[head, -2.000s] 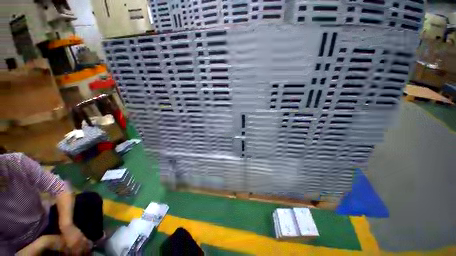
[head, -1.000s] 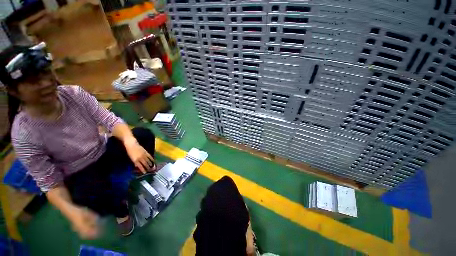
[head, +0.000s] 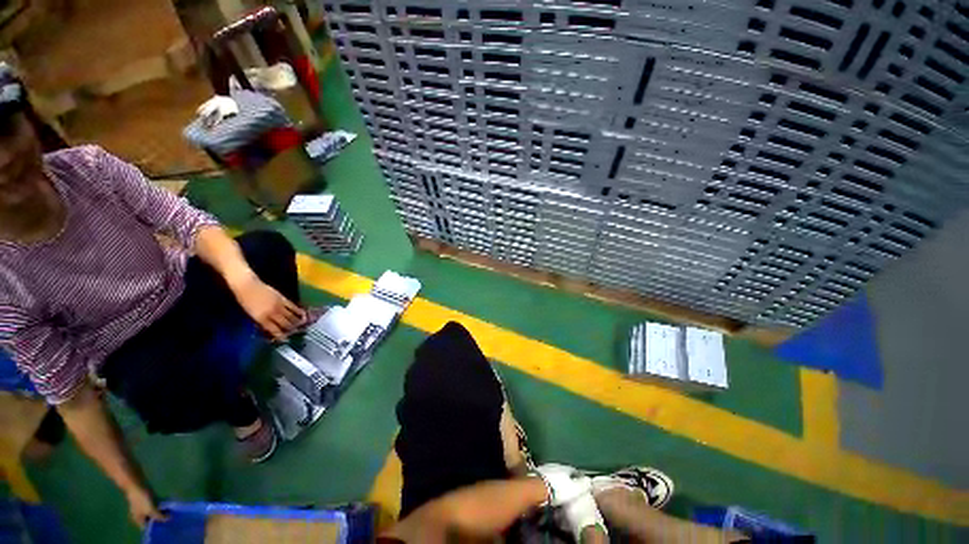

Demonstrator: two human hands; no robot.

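My left hand (head: 561, 485) and my right hand (head: 585, 517), both in white gloves, are close together or touching at the bottom centre, beside my shoe (head: 646, 485). Their fingers are small and unclear, and no part shows in them. A stack of silver-white parts (head: 680, 355) lies on the green floor beyond the yellow line. A blue bin (head: 357, 523) with a brown bottom is cut off by the lower edge. Another blue bin (head: 752, 523) shows only its rim at the lower right.
A seated person (head: 101, 239) at the left has one hand at the blue bin and one near the spread pile of silver parts (head: 345, 335). A small stack (head: 324, 223) stands behind. The large grey wall of parts (head: 638, 159) and a blue sheet (head: 845, 342) lie ahead.
The view has tilted down. My gloved hands and forearms have come into the picture. The other person's hand has moved to the blue bin's rim.
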